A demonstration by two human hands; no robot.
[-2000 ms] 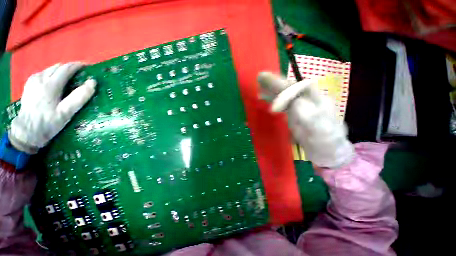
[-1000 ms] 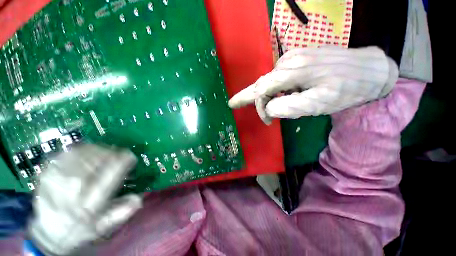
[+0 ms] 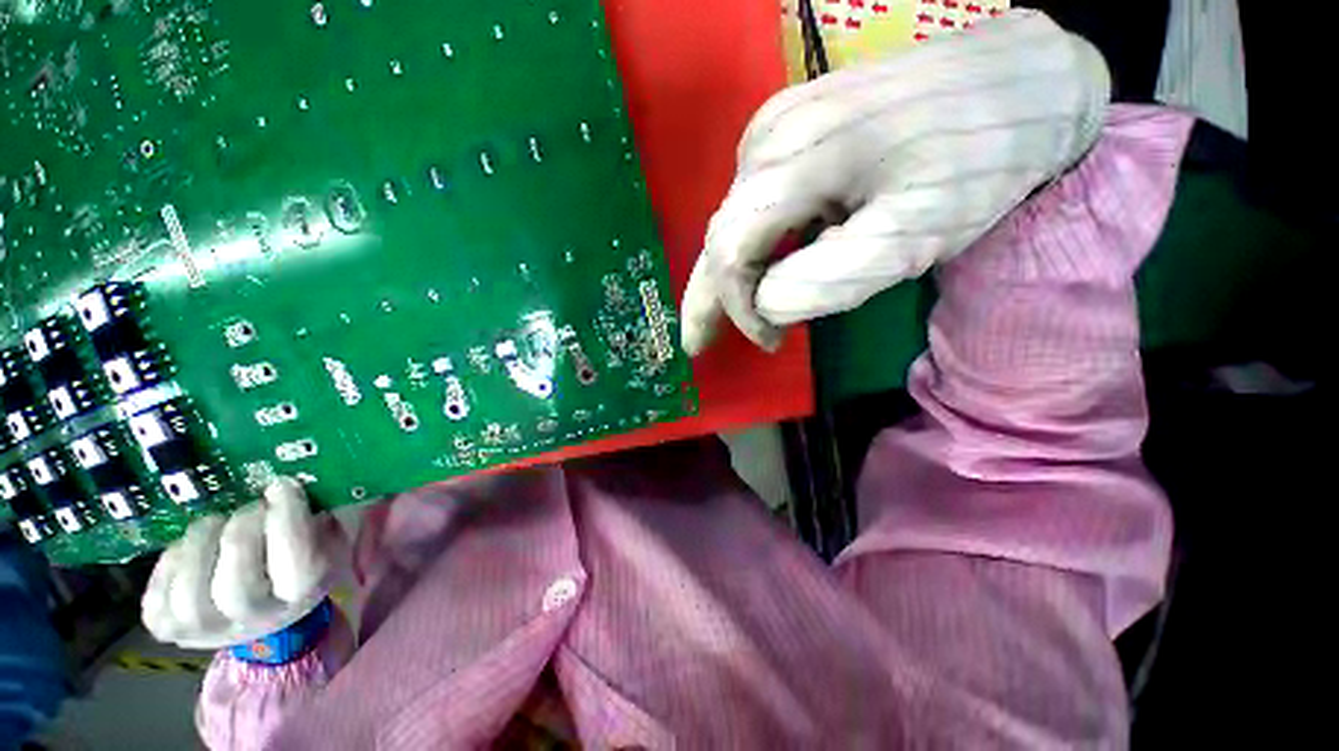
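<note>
The large green circuit board lies tilted on an orange-red foam sheet, its top and left parts cut off by the picture. Black power transistors with silver tabs stand in rows at its near left. My left hand, in a white glove with a blue wrist band, is at the board's near edge with curled fingers on the edge; its thumb is hidden. My right hand, in a white striped glove, is over the foam with bent fingers, its fingertips beside the board's right edge; no tool shows in it.
A sticker sheet with red marks lies partly under my right hand, a thin dark stick at its left side. Dark objects and a pale strip are at the right. My pink sleeves and front are close below the board. Yellow-black floor tape shows below.
My left hand has moved from the board's left side to its near edge. My right hand has come to the board's right edge, fingertips now lower. The board sits higher in the view.
</note>
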